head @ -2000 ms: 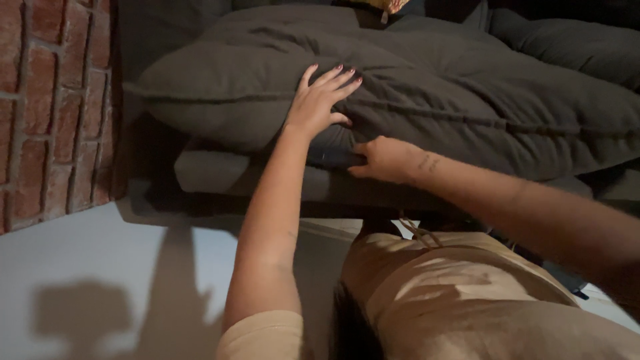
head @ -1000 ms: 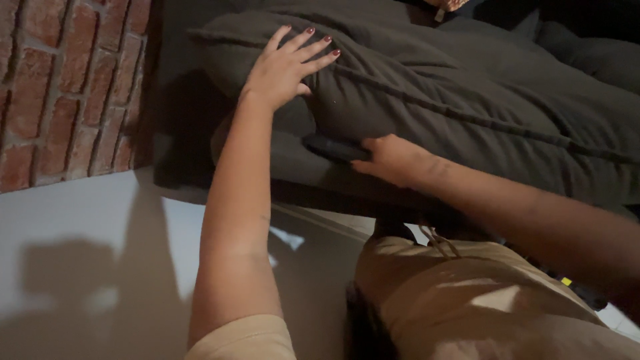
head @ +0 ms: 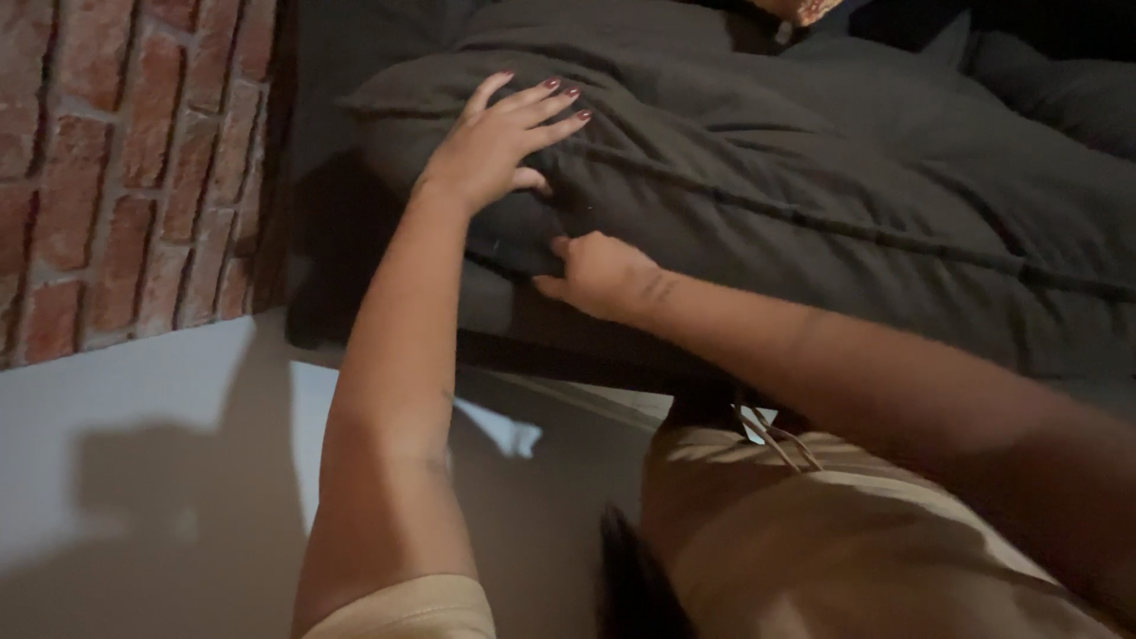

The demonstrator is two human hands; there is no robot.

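Observation:
A large dark grey sofa cushion (head: 754,177) with a piped seam lies on the sofa. My left hand (head: 501,142) rests on its left end, fingers spread and palm down. Below and to the right of it, my right hand (head: 599,271) is curled at the cushion's lower front, around the end of a dark object (head: 515,235). That object blends into the shadow and its kind cannot be told. The dark sofa base (head: 568,333) runs beneath the cushion.
A brick wall (head: 133,169) stands at the left, beside the dark sofa arm (head: 333,213). A pale floor (head: 177,444) with shadows lies below. More dark cushions (head: 1056,89) are at the upper right, and part of a patterned item (head: 803,9) shows at the top edge.
My left hand has moved left along the cushion from near its front seam, away from my right hand. My right hand stays low at the cushion's front. The view has shifted somewhat.

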